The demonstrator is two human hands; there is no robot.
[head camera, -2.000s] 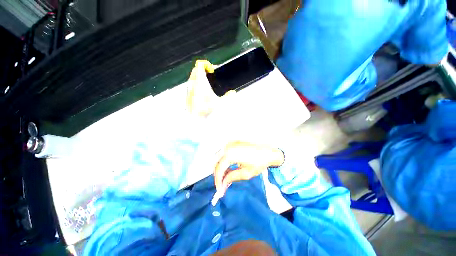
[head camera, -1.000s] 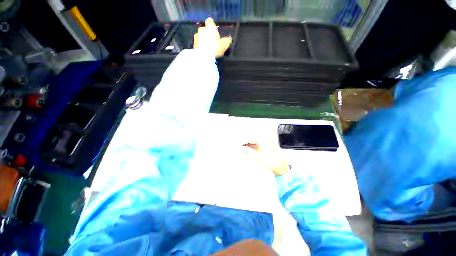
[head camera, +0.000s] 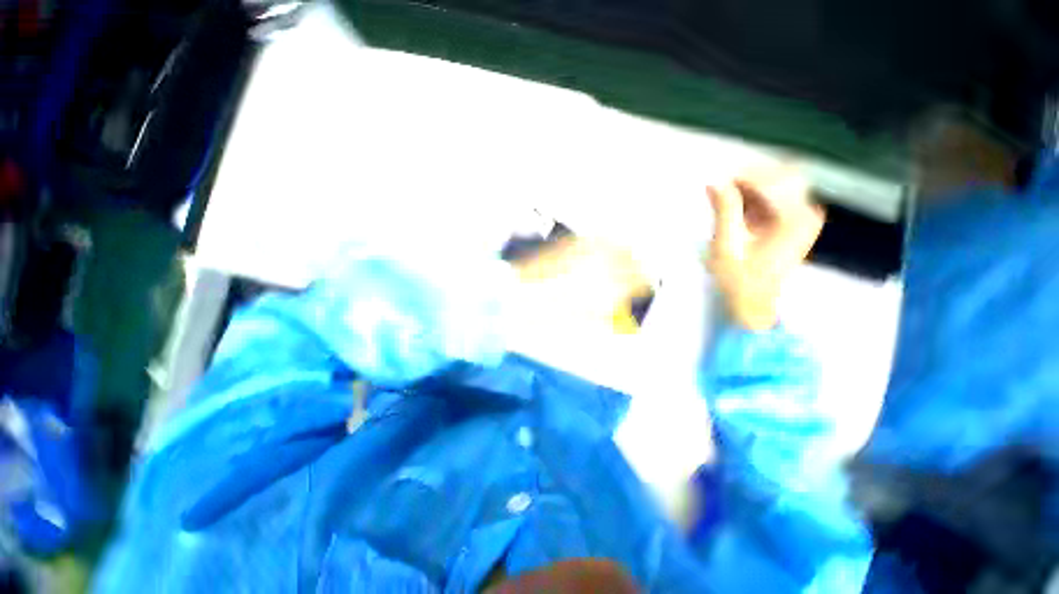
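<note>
My left hand [head camera: 575, 269] is over the middle of the white board [head camera: 430, 151], blurred and washed out by glare. It is closed around a dark slab, likely a phone [head camera: 537, 241]; dark parts show on both sides of the fingers, and the rest is hidden or washed out. A yellow finger cot shows at its lower right. My right hand [head camera: 766, 238] is raised over the board's right side with fingers curled; whether a wipe is between them cannot be told. Another black phone [head camera: 862, 241] lies at the board's right end, partly behind my right hand.
Green bench top [head camera: 697, 104] runs behind the board, with dark blurred trays [head camera: 801, 41] beyond. A brown box [head camera: 962, 157] is at the back right. A person in a blue smock [head camera: 987, 325] is close on the right. Dark, blurred items stand at the left.
The view has tilted down and turned. My left hand has come back from the trays to the board, now with a dark slab. My right hand has moved right, near the lying phone.
</note>
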